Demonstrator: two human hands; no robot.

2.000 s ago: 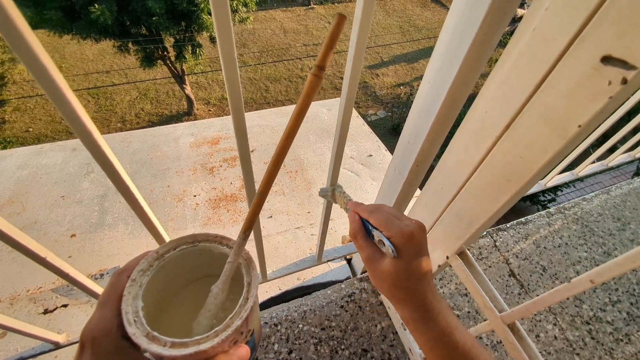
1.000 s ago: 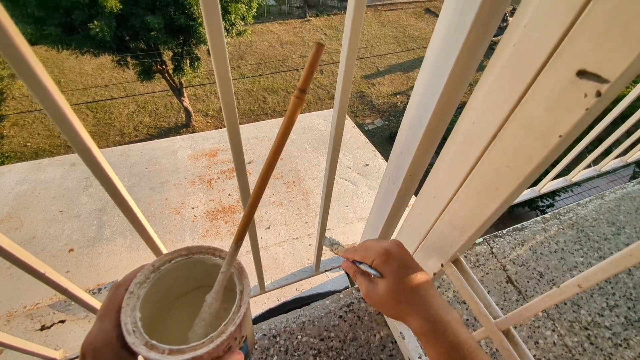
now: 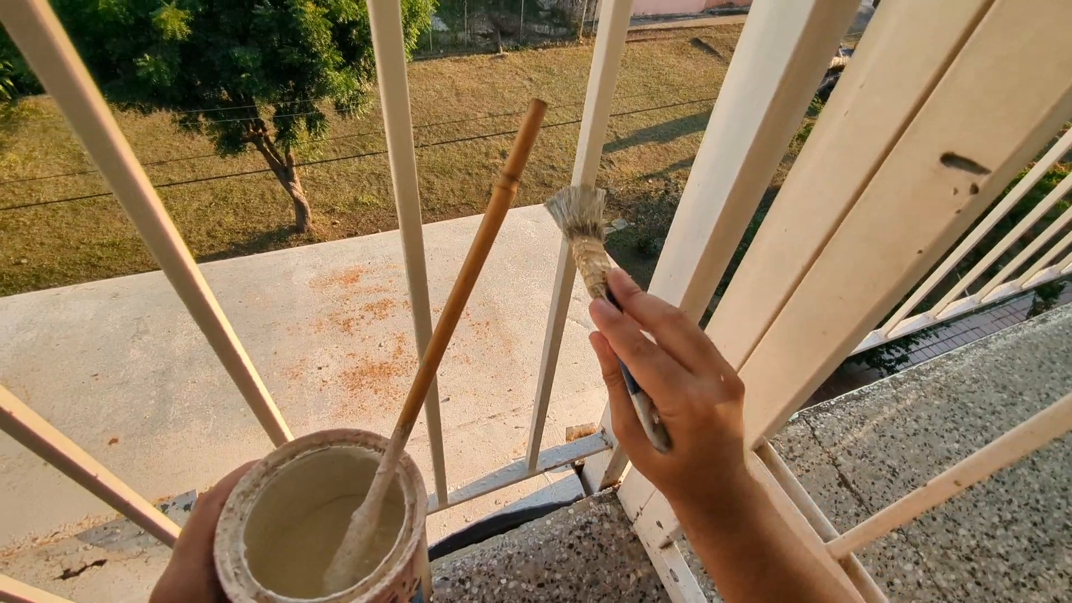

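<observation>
My left hand [image 3: 197, 536] holds a paint can [image 3: 414, 511] at the lower left, its fingers around the side. Cream-coloured paint lies inside, and a bamboo stick [image 3: 469, 276], coated in paint at its lower end, leans in the can and rises to the upper right. Between thumb and fingers, my right hand [image 3: 678, 385] grips a paintbrush [image 3: 590, 251] with its bristles pointing up. The bristles overlap a thin cream railing bar [image 3: 599, 100] in view; whether they touch it I cannot tell.
More railing bars [image 3: 402, 167] stand left of the brush, with thick cream posts [image 3: 754, 151] to the right. A speckled stone ledge [image 3: 536, 553] runs below them. Beyond the railing lie a concrete slab [image 3: 209, 335], a tree [image 3: 285, 176] and dry grass.
My right hand has raised the brush from the lower part of the thin bar, and its bristles now point upward. My left hand still holds the can.
</observation>
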